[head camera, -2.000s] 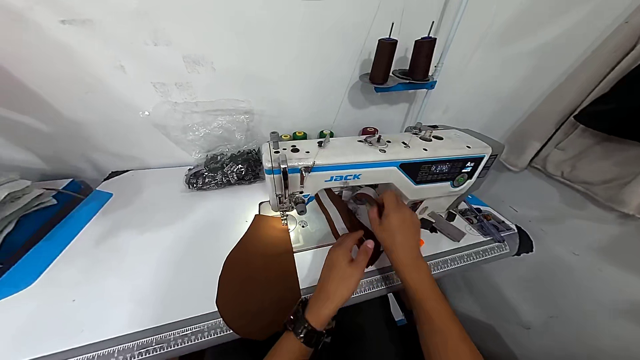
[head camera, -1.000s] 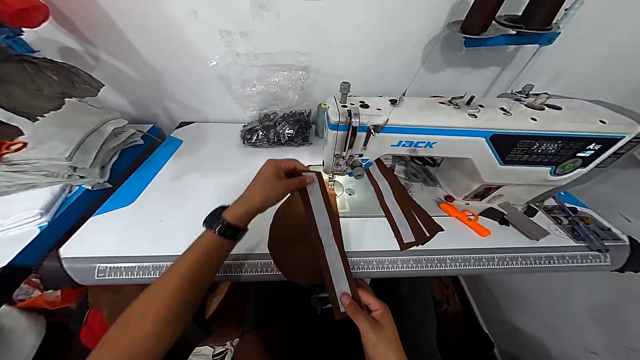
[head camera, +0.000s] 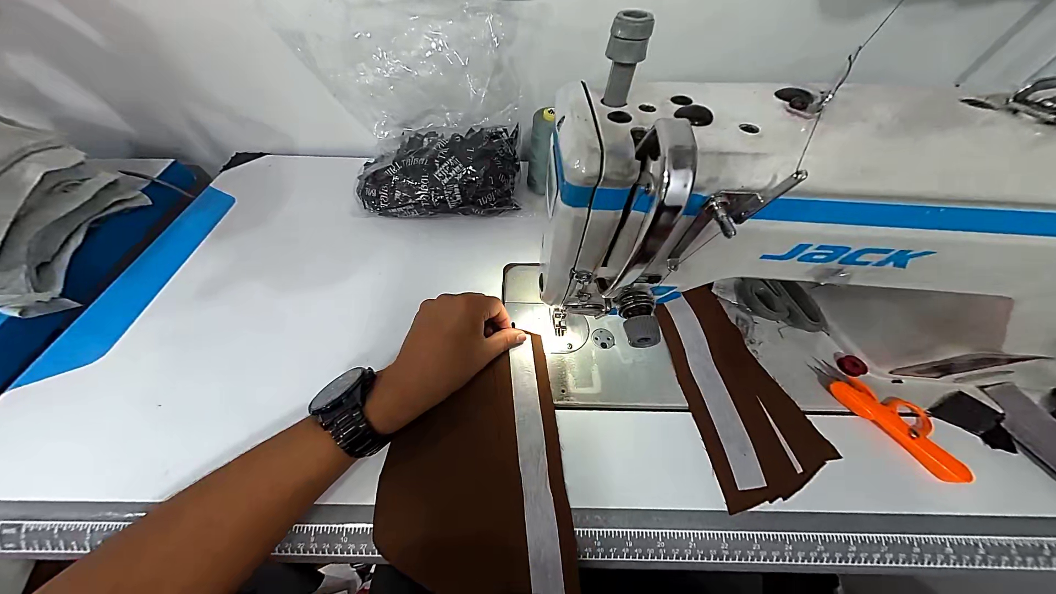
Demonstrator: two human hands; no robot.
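My left hand (head camera: 445, 355), with a black watch on its wrist, pinches the top end of a brown fabric strip (head camera: 532, 445) with a pale band down its middle. The strip lies along the right edge of a curved brown fabric panel (head camera: 450, 487), and both hang over the table's front edge. Just right of the fingertips is the lit presser foot (head camera: 560, 322) of a white Jack sewing machine (head camera: 825, 190). More brown strips (head camera: 734, 396) with pale bands lie right of the needle plate. My right hand is out of view.
Orange thread snips (head camera: 899, 429) lie at the right, beside dark and grey scraps. A plastic bag of black printed labels (head camera: 441, 173) and a thread cone (head camera: 540, 153) stand behind. Grey fabric pieces (head camera: 49, 214) are stacked at the far left. A ruler tape (head camera: 701, 549) runs along the front edge.
The banded strip, held in both hands one second ago, now lies along the panel's right edge. My right hand has left the view. The view has moved closer to the machine.
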